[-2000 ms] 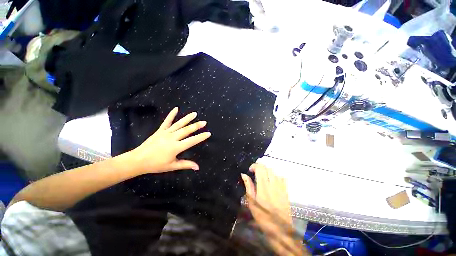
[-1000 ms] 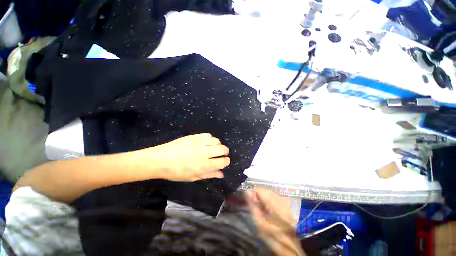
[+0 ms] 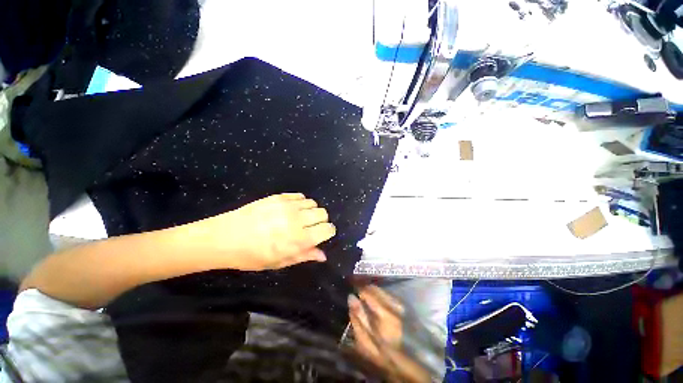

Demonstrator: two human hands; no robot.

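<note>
A large black garment panel (image 3: 247,142), speckled with lint, lies on the white table and hangs over its front edge toward the lap. Its right corner reaches the presser foot (image 3: 387,127) of the white sewing machine (image 3: 408,37). My left hand (image 3: 288,232) lies on the panel, palm down, with its fingers bent and nothing visibly held. My right hand (image 3: 378,322) is below the table's front edge, beside the panel's hanging edge. It is partly blurred, and I cannot tell whether its fingers hold the cloth.
A dark cloth heap (image 3: 138,37) lies at the upper left. Small tan scraps (image 3: 587,223) lie on the table (image 3: 449,224) to the right. Below the front edge are a blue crate (image 3: 468,307) and a red box (image 3: 645,329). A loose thin cord hangs at the table's right.
The view has shifted, bringing the machine head more fully into sight. My left hand's spread fingers have drawn together and bent. My right hand has moved off the table's edge to below it.
</note>
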